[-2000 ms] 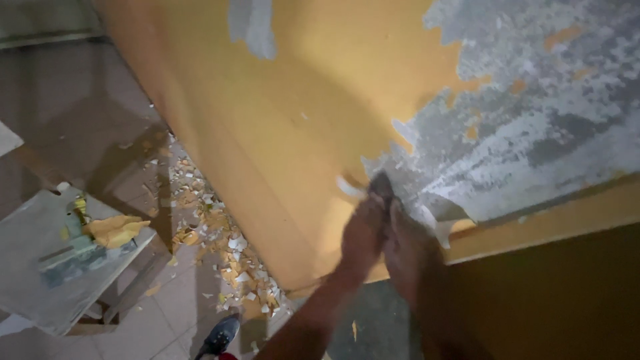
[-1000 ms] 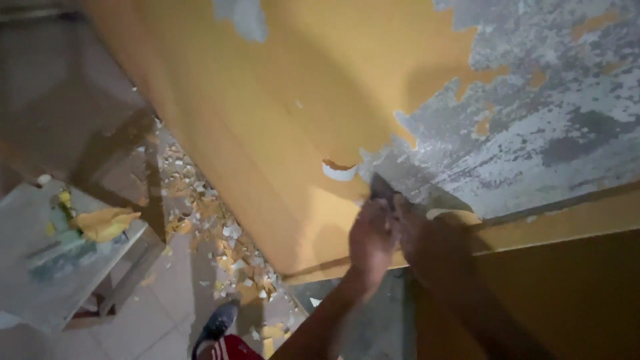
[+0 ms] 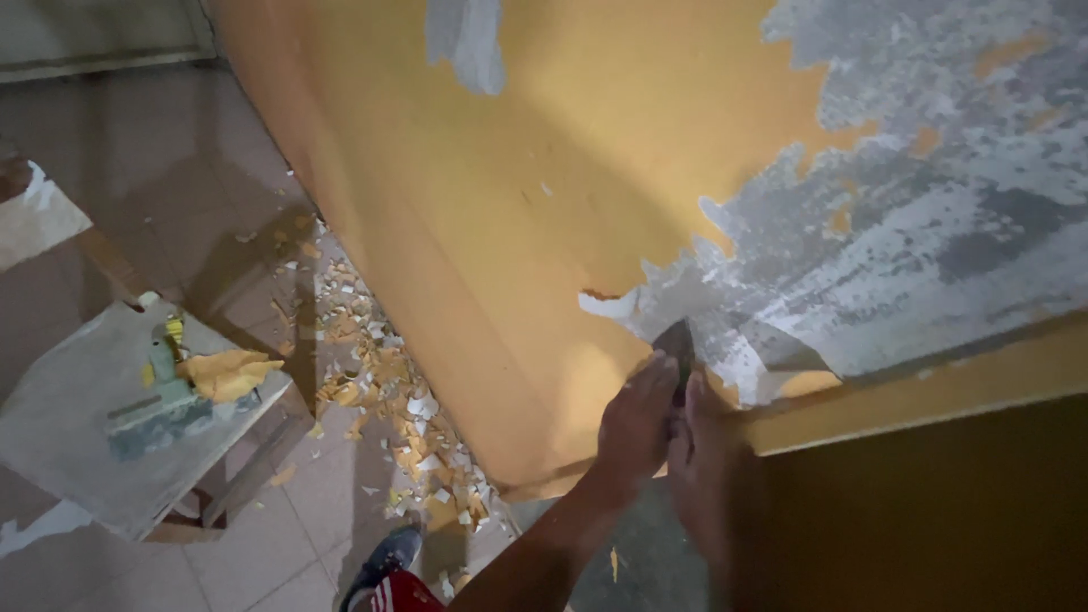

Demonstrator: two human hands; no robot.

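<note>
Both of my hands grip one scraper [image 3: 677,344], whose dark pointed metal blade lies against the wall; its handle is hidden between the fingers. My left hand [image 3: 637,416] is on the left side of it and my right hand [image 3: 701,433], partly blurred, on the right. The wall bears orange paint [image 3: 476,255], with a bare grey patch [image 3: 901,204] up and right of the blade. A loose paint flap [image 3: 608,303] curls out just left of the blade, and another curled piece [image 3: 807,382] hangs by the wall's edge on the right.
Paint chips [image 3: 382,365] litter the tiled floor along the wall's foot. At left stands a low stool [image 3: 68,382] holding a wide scraper [image 3: 170,404] and an orange paint flake [image 3: 229,374]. A second pale-topped surface [image 3: 38,225] is behind it. A shoe [image 3: 391,552] shows below.
The bare grey patch now reaches the paint flap left of the blade, which stood apart from it one second ago. Both hands remain on the scraper near the same spot.
</note>
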